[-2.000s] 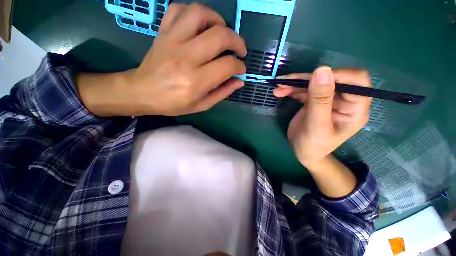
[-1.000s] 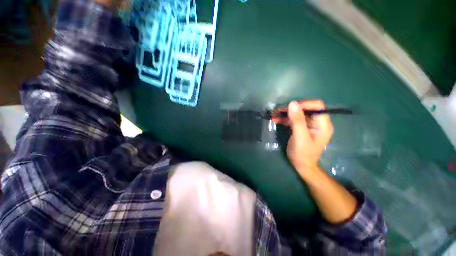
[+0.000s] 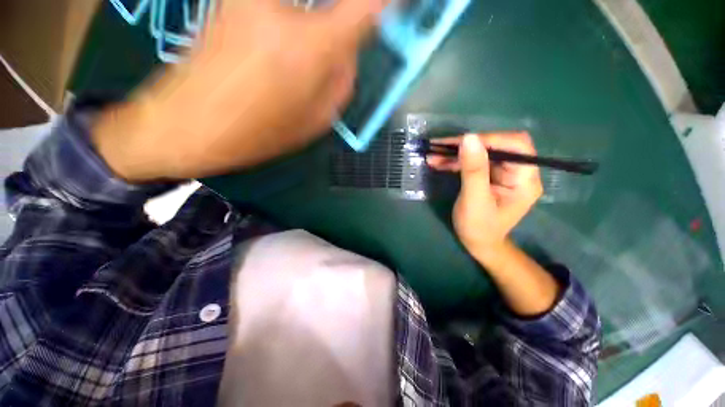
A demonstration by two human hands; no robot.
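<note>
My left hand (image 3: 266,79) is large and blurred at the upper middle, closed on a light-blue housing (image 3: 397,83) that tilts down to the right and is cut off by the top edge. My right hand (image 3: 497,187) holds black tweezers (image 3: 533,159) like a pen. Their tip is at the clear backing sheet (image 3: 415,179), right of its rows of thin dark strips (image 3: 366,168). Whether the tip holds a strip cannot be told. The housing's lower corner is just above the left part of the sheet.
More light-blue housings (image 3: 171,32) lie at the upper left, partly hidden by my left hand. Used clear liners (image 3: 644,278) lie at the right. A white item with an orange patch (image 3: 676,377) is at the lower right. A pale edge strip (image 3: 644,56) curves at the upper right.
My left hand has come back from the upper left edge with a housing in it, now over the sheet. My right hand still holds the tweezers at the sheet.
</note>
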